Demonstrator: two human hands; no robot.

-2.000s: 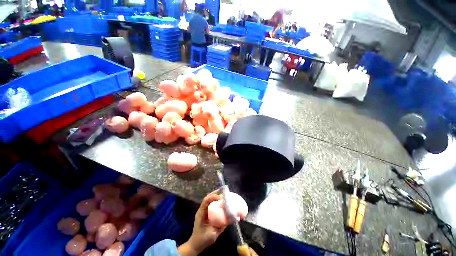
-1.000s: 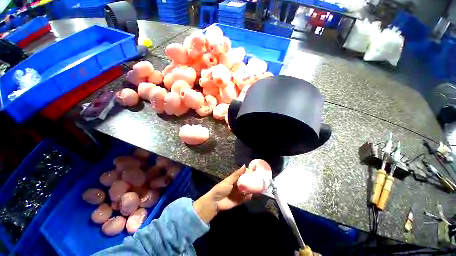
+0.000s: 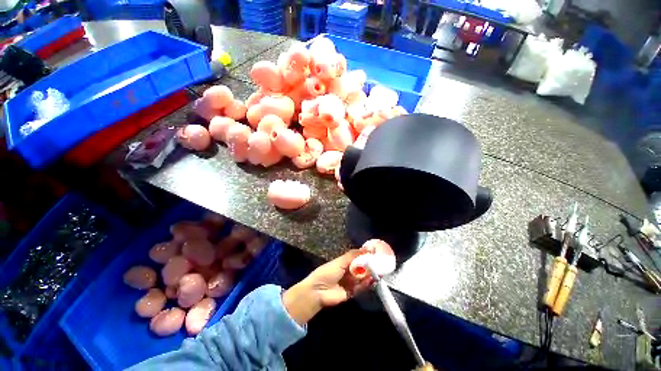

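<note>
My left hand [image 3: 328,282] holds a pink hollow doll head [image 3: 377,259] just past the bench's front edge, below the black fan. A round opening in the head shows near my fingertips. The long silvery shaft of a hand iron [image 3: 397,317] slants up from the bottom edge, its tip at the head, by the opening. Only the end of its wooden handle shows at the bottom edge. My right hand is out of the picture. A heap of pink heads [image 3: 290,109] lies on the bench, with one head [image 3: 288,194] apart in front of it.
The black fan [image 3: 417,163] stands right by my left hand. A blue bin [image 3: 90,319] with pink heads is at lower left. A blue tray [image 3: 109,87] sits over a red one. Two wooden-handled irons [image 3: 561,282] lie at right beside cords on the speckled bench [image 3: 464,290].
Since one second ago the head in my left hand has turned, so its opening shows near my fingers. The iron's shaft has shifted left with it. The whole view has shifted slightly.
</note>
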